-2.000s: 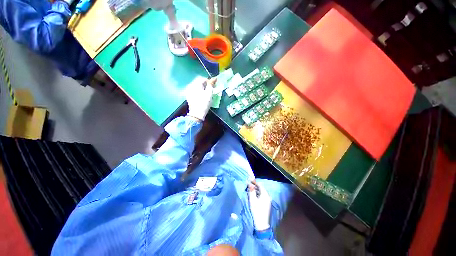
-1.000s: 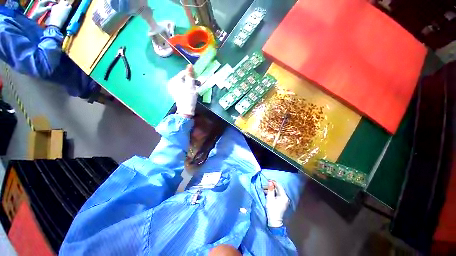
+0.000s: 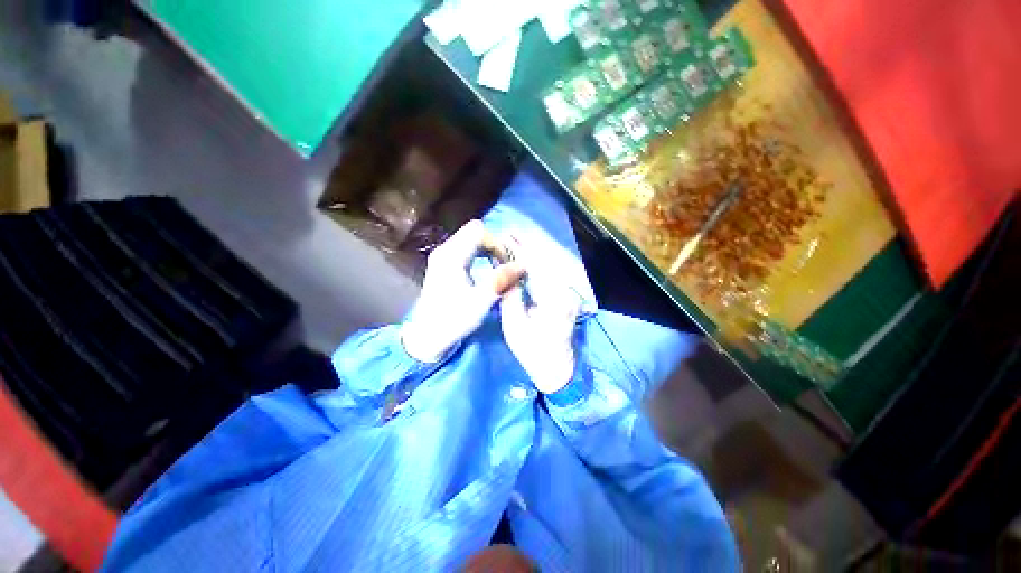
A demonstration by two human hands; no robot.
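My left hand [image 3: 453, 293] and my right hand [image 3: 541, 319], both in white gloves with bare fingertips, meet above my lap. Their fingertips touch near each other. Whether something small is between them cannot be told. Green circuit board strips [image 3: 655, 84] lie side by side on the dark green bench mat. Pale strips [image 3: 500, 58] lie left of them. Small amber-brown pieces [image 3: 773, 207] are scattered on a yellow sheet [image 3: 845, 274], with a slim straight tool [image 3: 708, 232] across them. Another board strip [image 3: 801, 353] lies blurred at the bench's front edge.
A large red sheet [image 3: 924, 123] lies right of the yellow sheet. The bench edge [image 3: 627, 249] runs diagonally past my right arm. A light green bench [image 3: 286, 56] is at upper left. Black ribbed trays [image 3: 123, 313] stand at left. A brown wrapped box [image 3: 409, 179] is below the bench.
My left hand has left the pale strips and come down to my lap. My right hand has moved up and left to meet it. The view has shifted, with the benches now higher in the picture.
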